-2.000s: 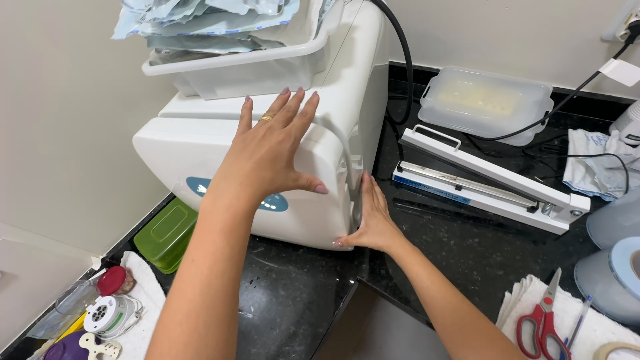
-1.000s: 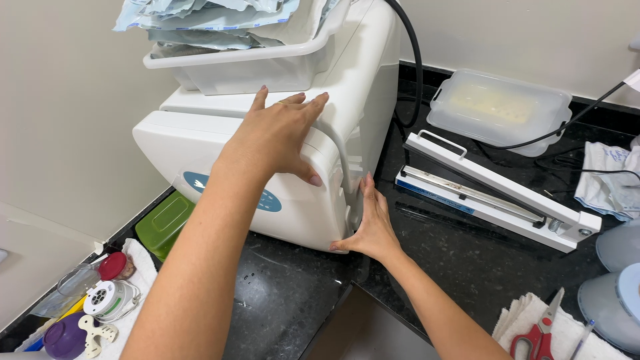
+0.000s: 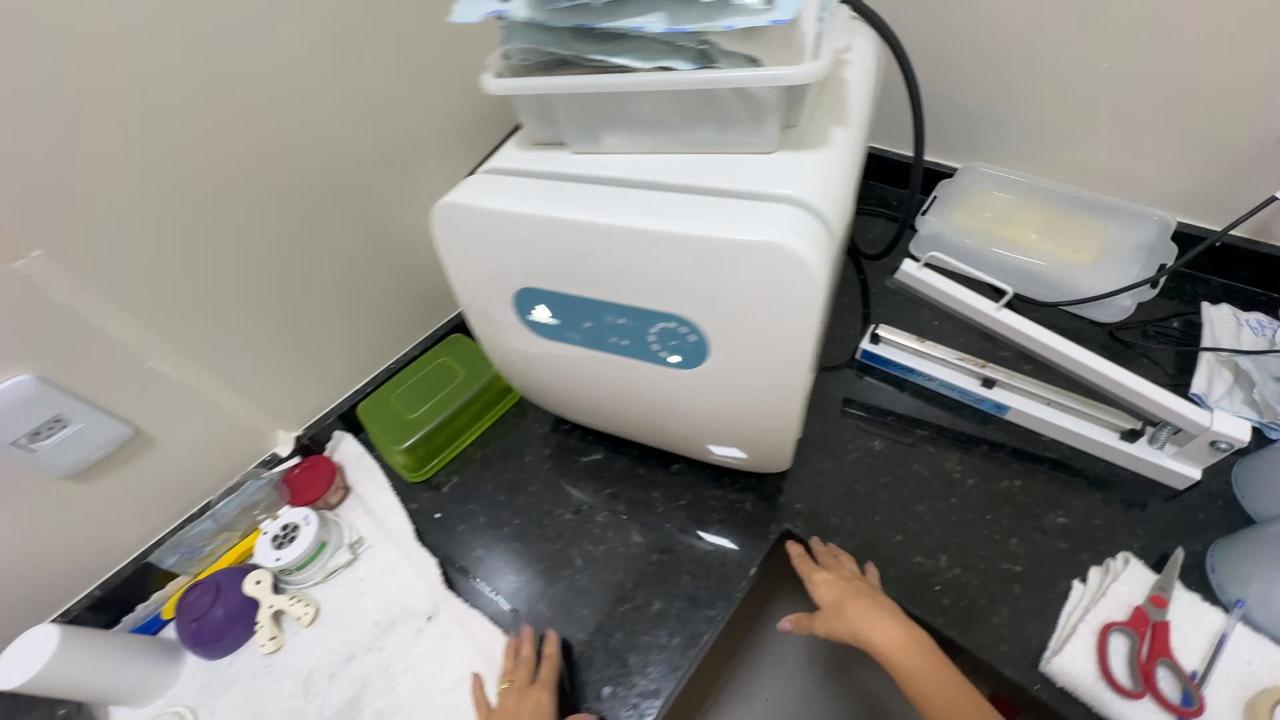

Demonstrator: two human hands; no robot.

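Note:
My left hand [image 3: 522, 678] lies at the bottom edge, over the border of a white towel [image 3: 390, 610] and beside a dark object that is mostly cut off. Fingers spread, my right hand [image 3: 838, 597] is at the far rim of a dark tray or open drawer [image 3: 790, 655]; no held object shows in it. Beyond both hands stands a white tabletop autoclave [image 3: 640, 260], its front door flush with the body. On top of it rests a translucent plastic bin [image 3: 660, 105] full of sterilization pouches [image 3: 640, 50].
A green plastic box [image 3: 435, 405] sits left of the autoclave. At right are a white heat sealer [image 3: 1040, 380], a translucent lidded container [image 3: 1045, 235], cables, and red-handled scissors [image 3: 1150, 640] on folded cloth. A purple bowl [image 3: 215, 612] and small items lie at left.
Both hands have left the right side of the autoclave's door and come down toward the near side of the counter. The door's right edge now sits closer to the body. The view has shifted left.

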